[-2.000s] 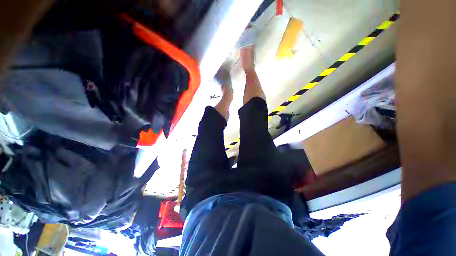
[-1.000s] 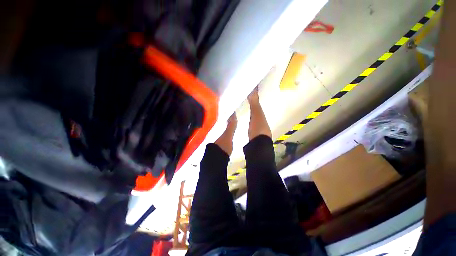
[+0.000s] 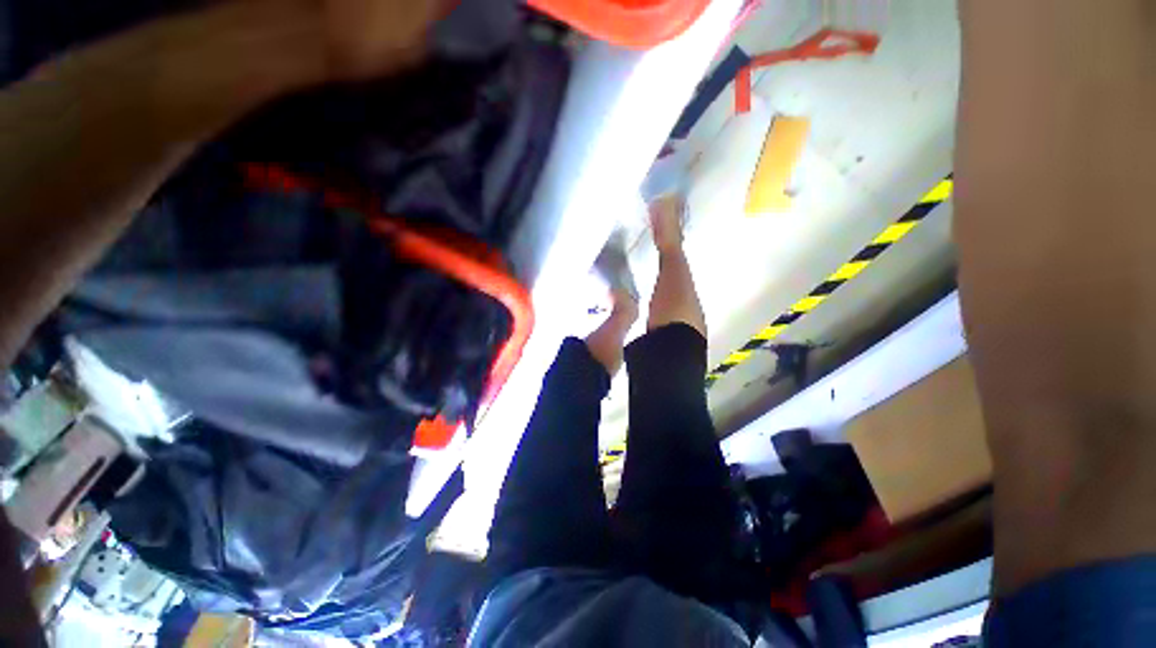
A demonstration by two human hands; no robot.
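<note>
An orange-red crate (image 3: 488, 268) shows its rim at the left, with dark cloth (image 3: 216, 380) in and around it. My left forearm crosses the upper left above the dark cloth. My left hand (image 3: 380, 32) is dark, blurred and cut off by the top edge; its fingers and anything in them cannot be made out. My right forearm runs up the right side from a blue sleeve, and my right hand is beyond the top edge.
My legs stand in the middle. A yellow-tan piece (image 3: 776, 165) and a red strap-like thing (image 3: 811, 51) lie on the floor beside yellow-black tape (image 3: 830, 289). A cardboard box (image 3: 923, 437) is at the right. Another red-orange edge (image 3: 621, 15) shows at the top.
My left forearm and part of the hand have come into view at the upper left. The right forearm fills more of the right side. The camera view has shifted.
</note>
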